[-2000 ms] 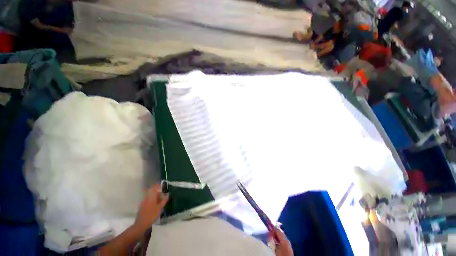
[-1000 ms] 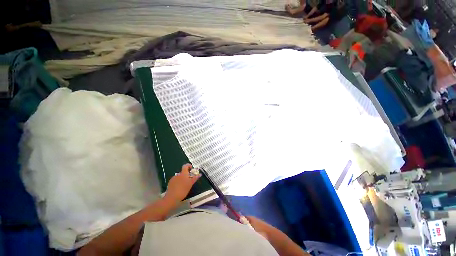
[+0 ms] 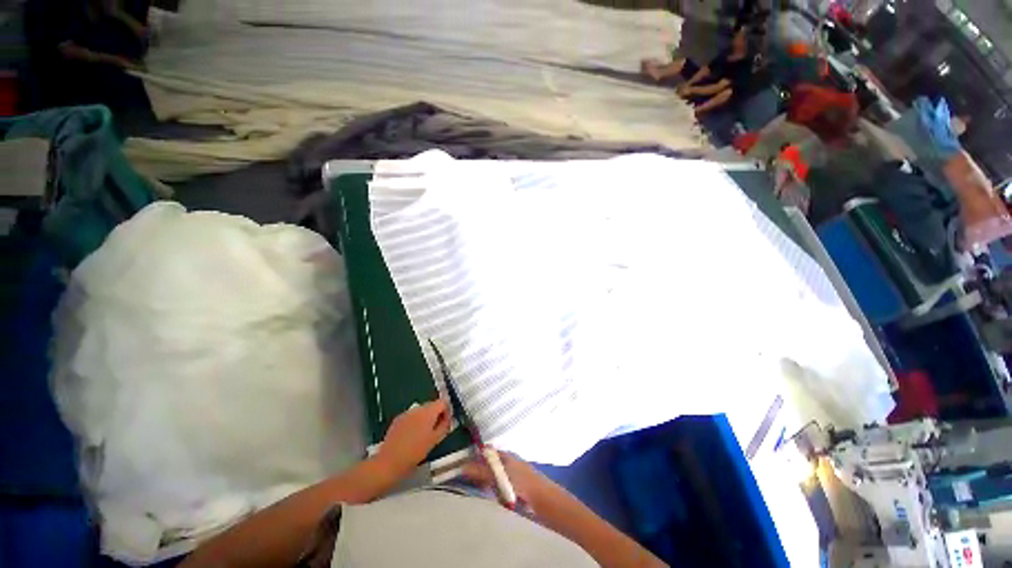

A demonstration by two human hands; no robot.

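Observation:
A sheer white striped fabric (image 3: pixel 621 288) lies spread over the green table (image 3: pixel 383 344). My right hand (image 3: pixel 502 475) holds the long fabric shears (image 3: pixel 464 416) near the table's front edge. Their dark blades point up and away along the fabric's left edge. I cannot tell whether the blades are parted. My left hand (image 3: pixel 420 430) is just left of the blades, at the fabric's front left edge, with its fingers closed. A bit of white shows at its fingers, likely the fabric edge or a strip.
Heaped white fabric (image 3: pixel 211 366) bulges left of the table. A blue recess (image 3: pixel 666 488) is at the front right, beside a sewing machine (image 3: pixel 888 466) and a grey flat strip (image 3: pixel 766 426). Long cream fabric (image 3: pixel 422 67) lies beyond. People's arms show behind.
The shears have swung more upright and moved forward along the fabric's left edge. My right hand has come left, closer to my left hand. The view has shifted slightly.

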